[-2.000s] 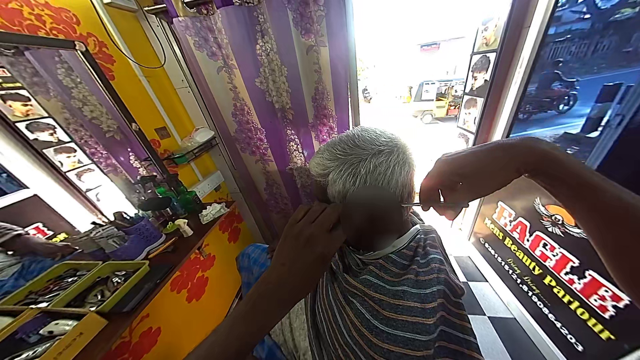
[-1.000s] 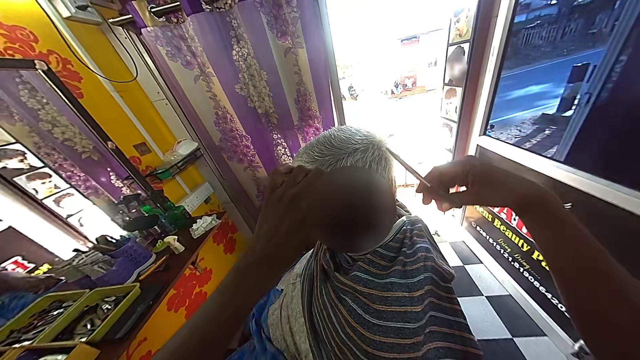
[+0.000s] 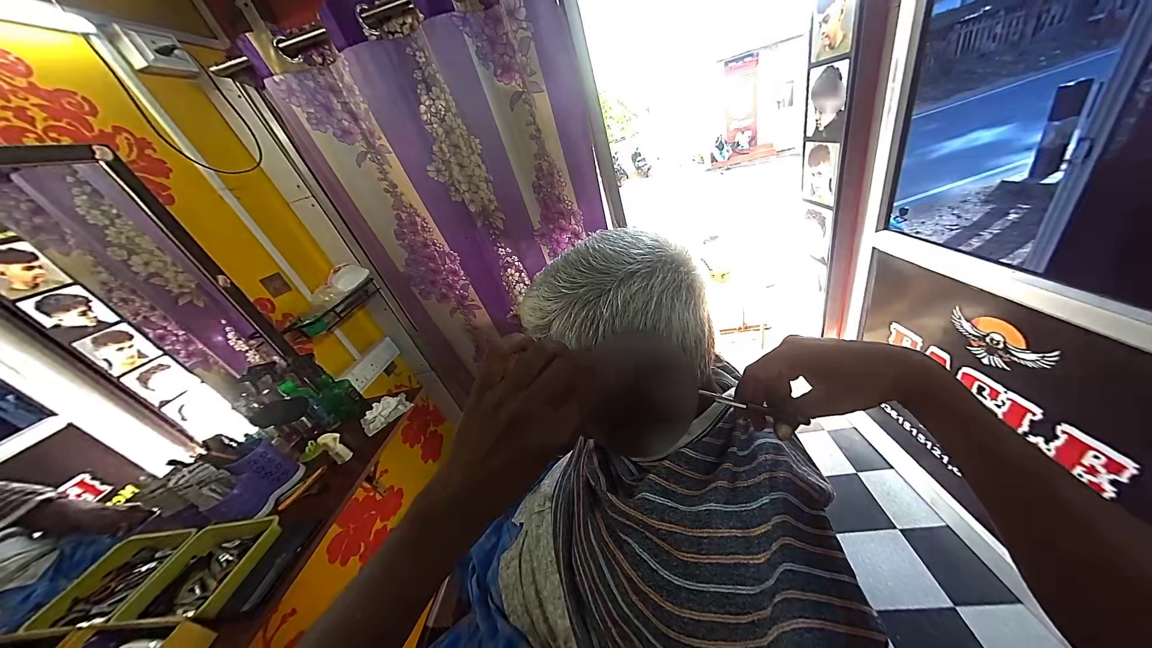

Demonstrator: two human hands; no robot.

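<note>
A seated person with short grey hair (image 3: 621, 288) is in the middle of the view, a striped cloth (image 3: 711, 540) over the shoulders. My left hand (image 3: 531, 387) rests against the left side of the head, fingers bent; whether it holds anything cannot be told. At the right side of the neck, my right hand (image 3: 783, 387) grips scissors (image 3: 724, 399), their thin metal blades pointing left toward the hairline. A blurred dark patch hides part of the head between the hands.
Green trays (image 3: 225, 562) of tools, a purple basket (image 3: 265, 472) and bottles stand on the counter at left, beneath a mirror (image 3: 117, 315). A purple floral curtain (image 3: 450, 171) hangs ahead. On the right are a glass door panel (image 3: 999, 135) and a checkered floor (image 3: 900, 540).
My right hand has come down from beside the upper head to neck level with the scissors. My left hand remains at the left of the head.
</note>
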